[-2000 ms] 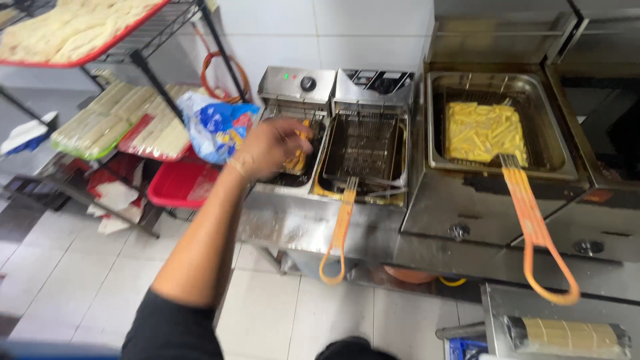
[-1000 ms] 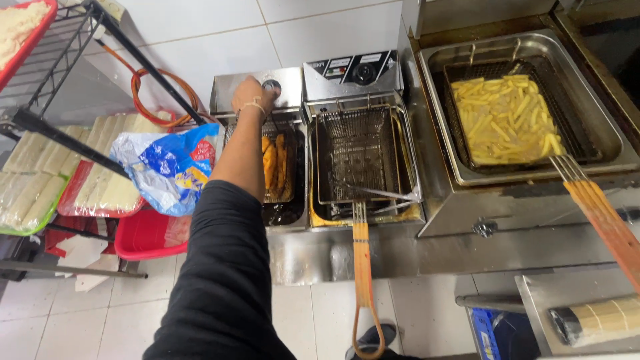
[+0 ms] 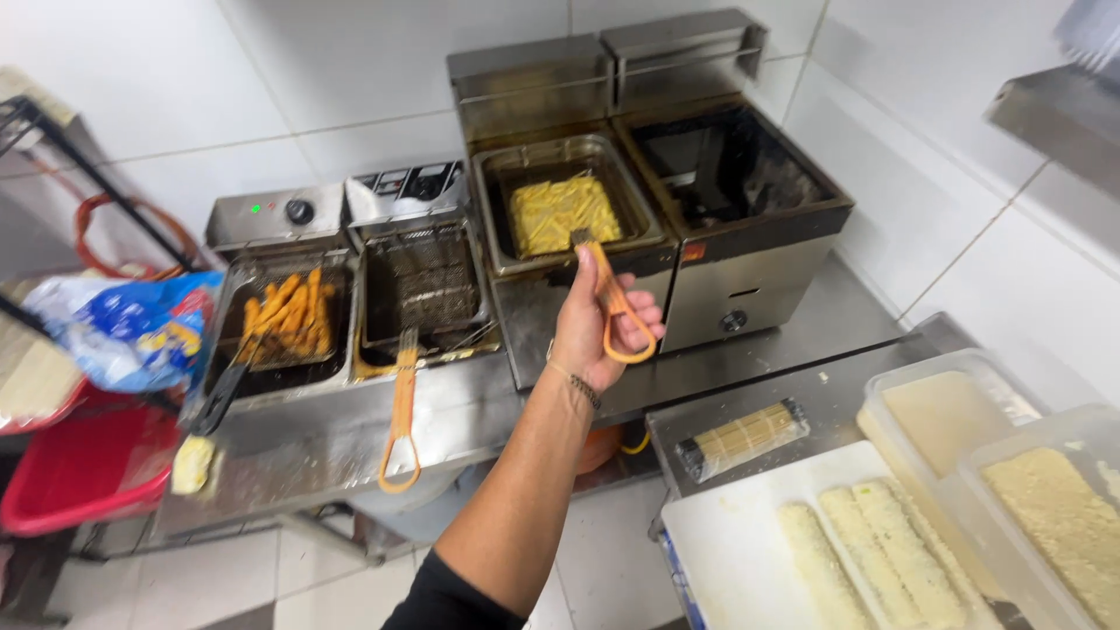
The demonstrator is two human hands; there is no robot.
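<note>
My left hand (image 3: 604, 324) holds the orange handle (image 3: 616, 306) of a frying basket, thumb on top and fingertips showing on its right side. Pale yellow fries (image 3: 564, 214) fill this basket, which sits in the right-hand fryer well (image 3: 490, 175). My right hand is out of view. In the far-left fryer, browned fried sticks (image 3: 293, 315) lie in a basket with a black handle (image 3: 220, 398). The middle fryer holds a wire basket (image 3: 424, 289) whose orange looped handle (image 3: 402, 420) hangs over the counter edge.
A blue and white plastic bag (image 3: 131, 328) and a red tub (image 3: 96, 472) stand at left. At lower right are a wrapped bamboo mat (image 3: 744, 437), crumb-coated rolls (image 3: 910, 551) on a white board (image 3: 726, 542), and plastic containers (image 3: 1059, 516). A dark-topped cooking unit (image 3: 735, 166) adjoins the fries' fryer.
My left hand has moved right, from the control knob of the far-left fryer to the handle of the fries' basket, which it now holds. The view has swung right.
</note>
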